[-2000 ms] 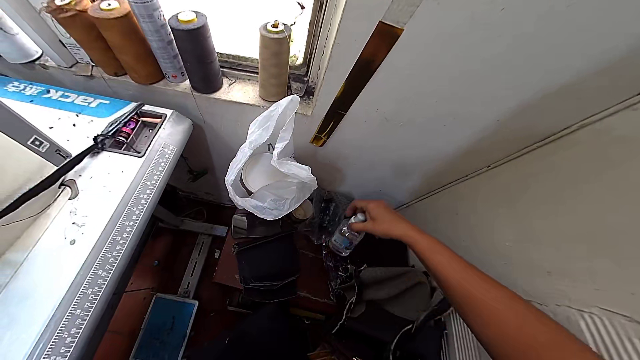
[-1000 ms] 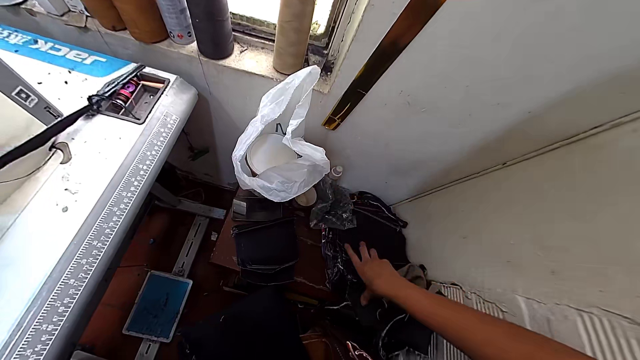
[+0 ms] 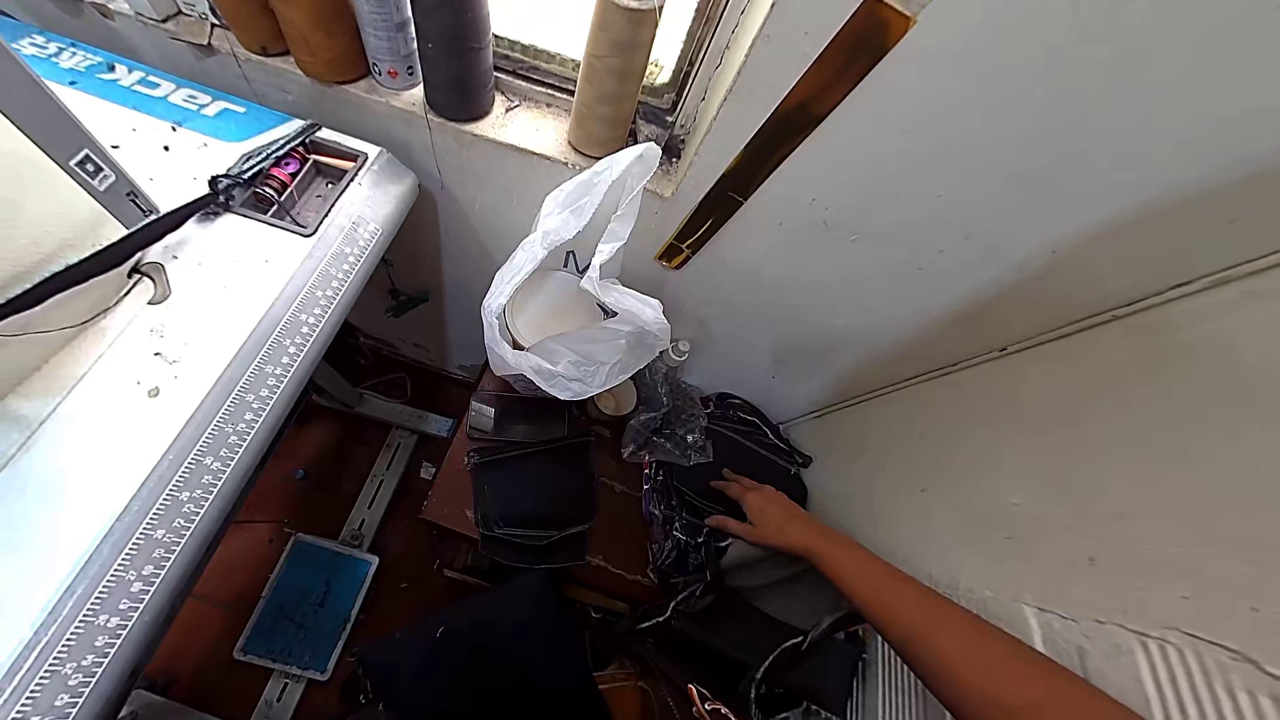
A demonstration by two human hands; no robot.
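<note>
My right hand [image 3: 762,515] reaches in from the lower right, fingers spread, touching a pile of dark cloth pieces with loose threads [image 3: 745,455]. It holds nothing that I can see. Just above it, a crumpled clear plastic bag [image 3: 670,420] lies beside the pile, with the white cap of a bottle [image 3: 678,351] showing behind it. To the left, dark denim pocket pieces [image 3: 530,495] are stacked on a reddish-brown surface [image 3: 615,520]. A white plastic bag with a round white container in it [image 3: 580,345] stands behind them. My left hand is out of view.
A sewing machine table with a ruler edge [image 3: 250,400] fills the left, its bobbin tray [image 3: 305,185] at the corner. Below is a blue-topped pedal [image 3: 305,605]. Thread cones [image 3: 615,75] and a spray can [image 3: 388,45] line the window sill. Walls stand behind and at right.
Two seconds ago my right hand held a clear bottle by its top beside the plastic bag; it has let go and moved down onto the dark cloth. The bottle stands behind the clear bag.
</note>
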